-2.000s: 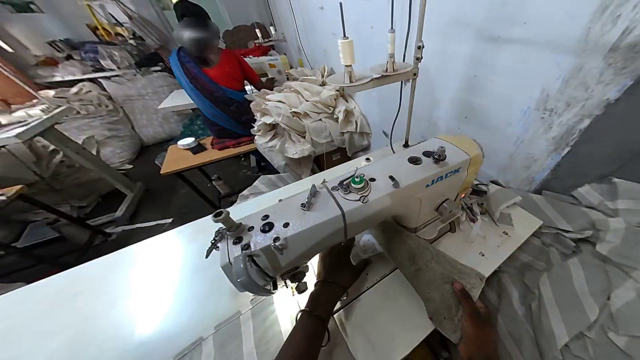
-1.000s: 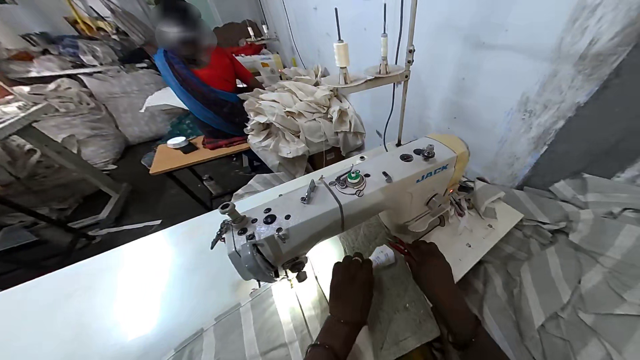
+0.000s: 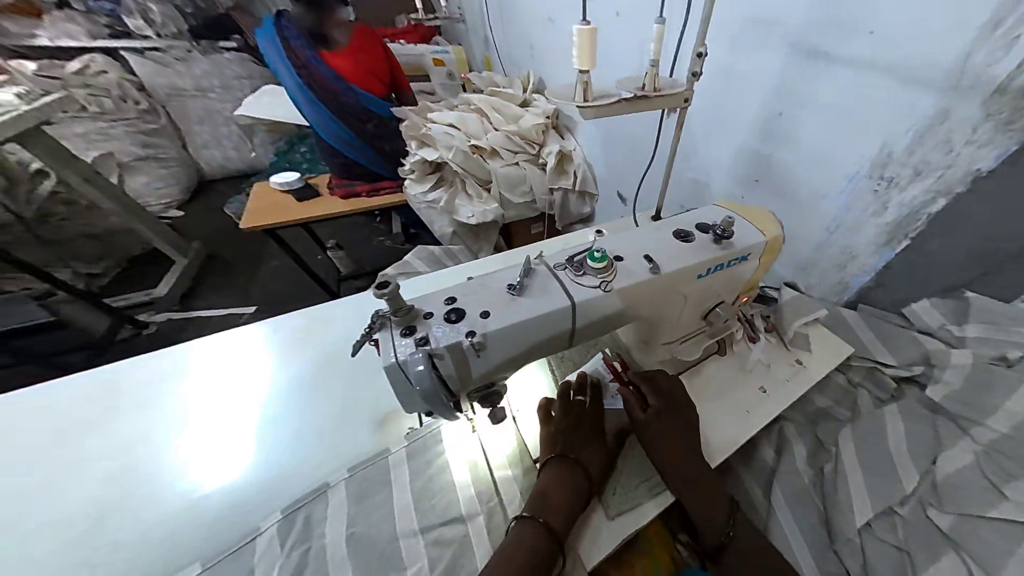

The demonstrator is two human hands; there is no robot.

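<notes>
Under the arm of a white Jack sewing machine [image 3: 520, 304], my left hand [image 3: 578, 428] lies with its fingers on a small white paper or label [image 3: 602, 382]. My right hand [image 3: 662, 412] is closed around a small red-handled tool [image 3: 616, 370], perhaps thread snips, whose tip is over the white piece. A greyish flat piece [image 3: 632, 482] lies beneath both hands. Grey and white striped fabric [image 3: 368, 512] extends past the lit needle area, to the left of my hands.
More striped fabric [image 3: 872, 440] is heaped at the right. Thread cones [image 3: 584, 48] stand on a rack behind the machine. Beyond it are a pile of cream cloth [image 3: 496, 152], a wooden bench [image 3: 312, 206] and a seated person [image 3: 344, 88]. Filled sacks [image 3: 120, 120] stand at the far left.
My right hand, earlier at the greyish piece's right edge, has come in beside my left and has the red tool. My left hand has moved out from behind the machine arm onto the white piece.
</notes>
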